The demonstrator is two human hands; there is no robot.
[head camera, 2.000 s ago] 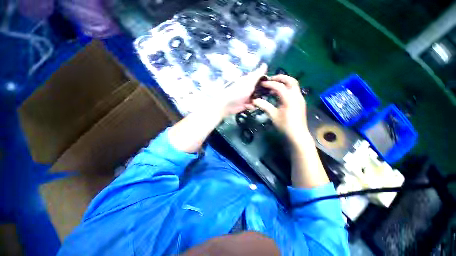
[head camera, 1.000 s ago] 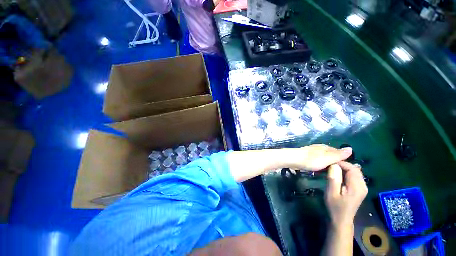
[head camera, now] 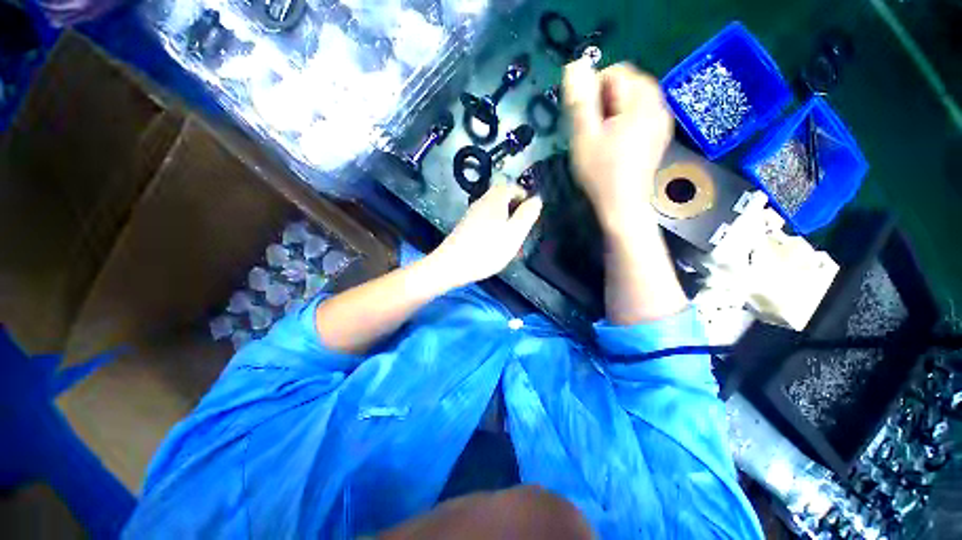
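My left hand (head camera: 491, 232) has its thumb and fingers closed on a small black part (head camera: 530, 181), beside the loose brackets. My right hand (head camera: 617, 132) has curled fingers, with fingertips against the silver-tipped end of a black ring bracket (head camera: 558, 32) at the back; whether it grips it is hidden. Several black brackets with rings (head camera: 472, 167) and short stems lie between the clear tray and my hands. The tan ring seat (head camera: 684, 190) and the off-white fixture (head camera: 775, 264) are right of my right forearm.
Blue bins hold silver screws (head camera: 715, 100) and duller small parts (head camera: 783, 174); a dark stick lies in the latter. A black tray (head camera: 775, 406) of small parts is at right. Clear blister trays (head camera: 327, 95) are upper left, an open carton (head camera: 137, 232) left. A black cable (head camera: 823, 342) crosses the lower right.
The view has swung back down to the bench. My hands, together one second ago, are now apart: left near the front brackets, right at the back near the screw bin.
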